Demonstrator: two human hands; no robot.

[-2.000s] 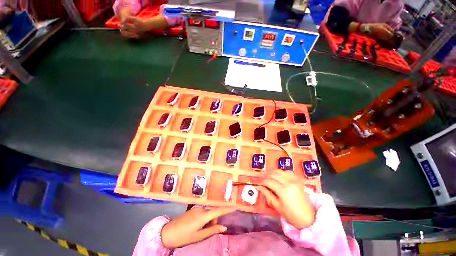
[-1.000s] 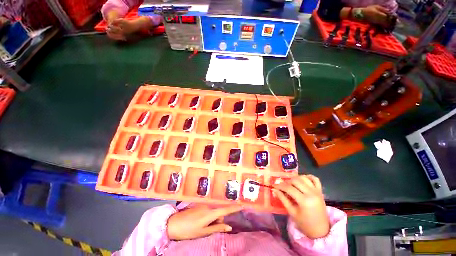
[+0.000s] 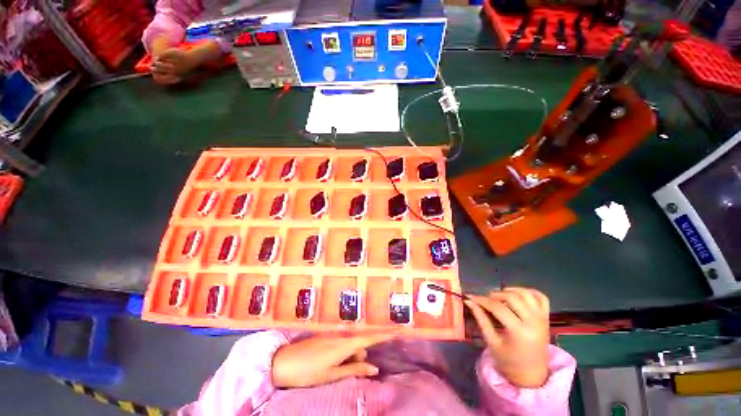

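An orange-red blister tray (image 3: 168, 272) holds rows of smartwatch bodies, most with dark screens up. One white watch body (image 3: 430, 298), back up with a black round centre, lies in the front-right pocket. My right hand (image 3: 517, 331) is at the tray's right front corner and holds a thin black lead (image 3: 457, 294) between its fingertips; the lead's end reaches over the white watch back. Whether it touches cannot be told. My left hand (image 3: 322, 359) lies at the tray's front edge, fingers extended, holding nothing visible. A watch in the row behind (image 3: 441, 252) has a lit screen.
Right of the tray is an orange-brown toggle-clamp fixture (image 3: 515, 226), with white scraps (image 3: 613, 220) and a monitor (image 3: 725, 213) beyond. Behind the tray lie white paper (image 3: 354, 109), a blue control box (image 3: 366, 54) and a grey power supply (image 3: 264, 65). Another person's hands (image 3: 175, 62) show at upper left.
The lead in my right hand has moved from the white watch back further left to the one in the last front pocket. Watches left of it now show screens up. The view has shifted.
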